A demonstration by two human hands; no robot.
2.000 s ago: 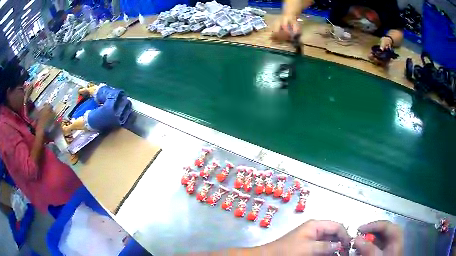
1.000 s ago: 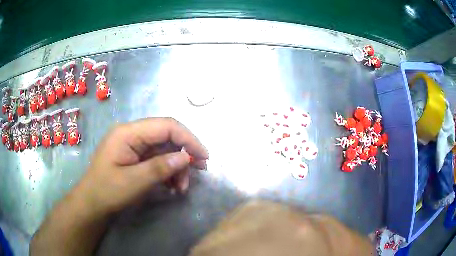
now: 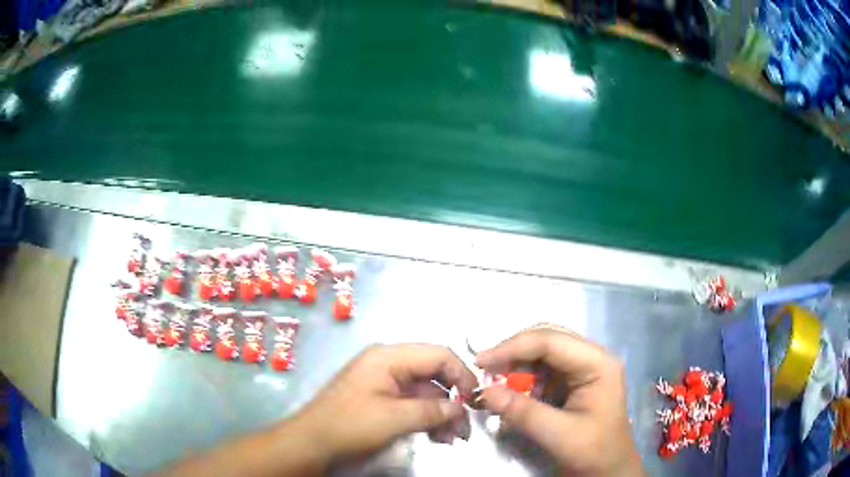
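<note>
My left hand [image 3: 396, 396] is at the lower middle, its thumb and fingers pinched on a small white part [image 3: 456, 395]. My right hand [image 3: 555, 396] is just right of it and holds a red figure part [image 3: 519, 382] with thin white bits. The fingertips of both hands nearly meet. A thin dark curve [image 3: 470, 347] sticks up between them. Red-and-white figures [image 3: 226, 333] lie in two rows on the metal bench at left. Loose red parts [image 3: 694, 410] are heaped at right. Exactly how the held pieces touch is hidden by the fingers.
A lilac-blue tub [image 3: 746, 373] with a yellow tape roll [image 3: 798, 354] stands at the right edge. A few red-and-white pieces [image 3: 719, 293] lie near its back corner. The green belt [image 3: 419, 130] runs behind the bench's pale rail [image 3: 447, 238]. A cardboard sheet [image 3: 35, 317] lies at left.
The view has tilted up and shows more belt. My right hand, blurred low in the frame before, is now beside my left with a red part. The curved piece has left the bench's surface.
</note>
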